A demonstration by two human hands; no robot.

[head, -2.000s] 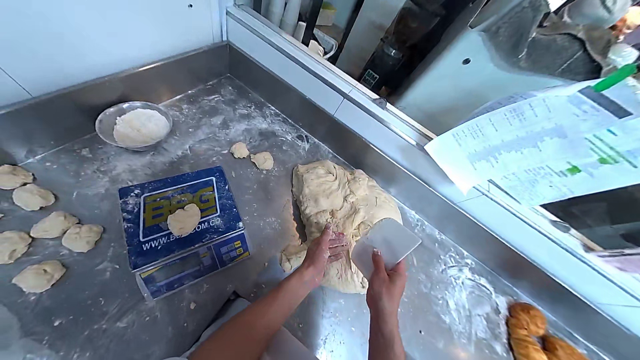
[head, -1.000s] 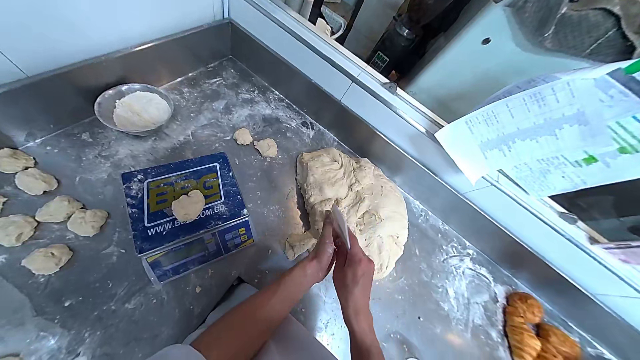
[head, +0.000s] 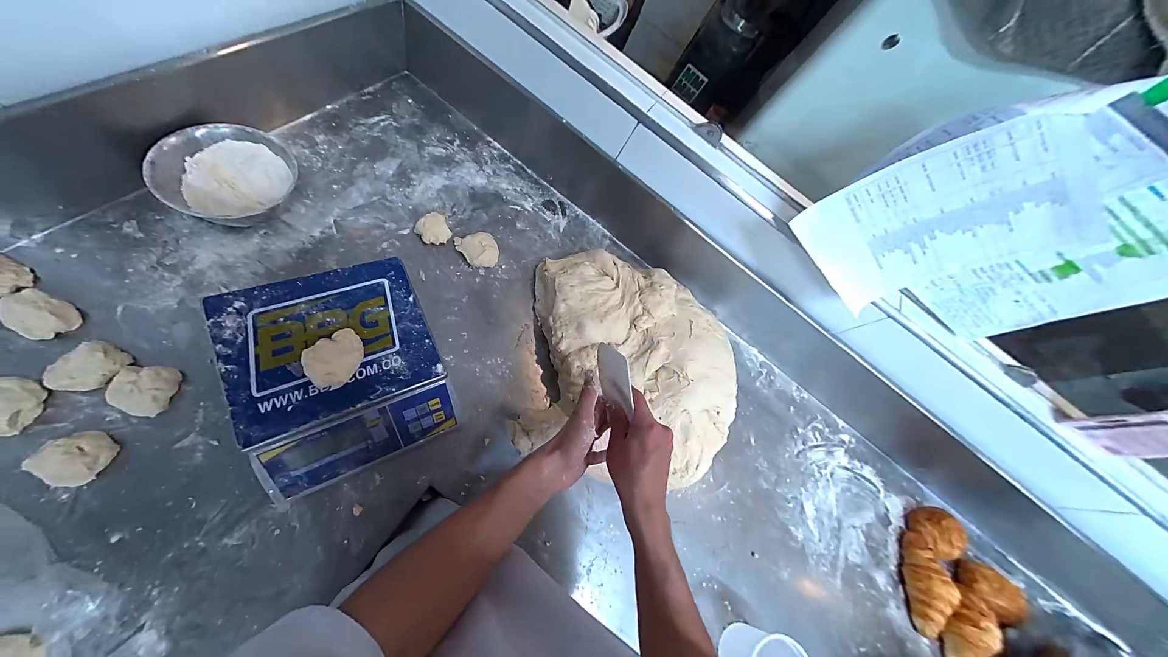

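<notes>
A large mass of dough (head: 675, 347) lies on the floured steel worktop. My right hand (head: 639, 452) grips a flat dough scraper (head: 616, 379), its blade edgewise over the dough's near left part. Close against it, my left hand (head: 582, 433) has its fingers at the blade's left side; whether they hold dough is hidden. To the left, a small dough piece (head: 333, 358) rests on a blue digital scale (head: 319, 310). Two small dough bits (head: 476, 249) lie between the scale and the back wall of the worktop.
A metal bowl of flour (head: 224, 210) stands at the back left. Several dough pieces (head: 87, 366) lie at the far left. Baked croissants (head: 931, 598) and a white plastic container (head: 762, 643) are at the lower right. A raised steel edge (head: 584, 196) borders the worktop; a printed sheet (head: 1004, 210) hangs over it.
The scraper has turned from broadside to edgewise. My two hands, apart two seconds ago, are now close together over the dough's left part.
</notes>
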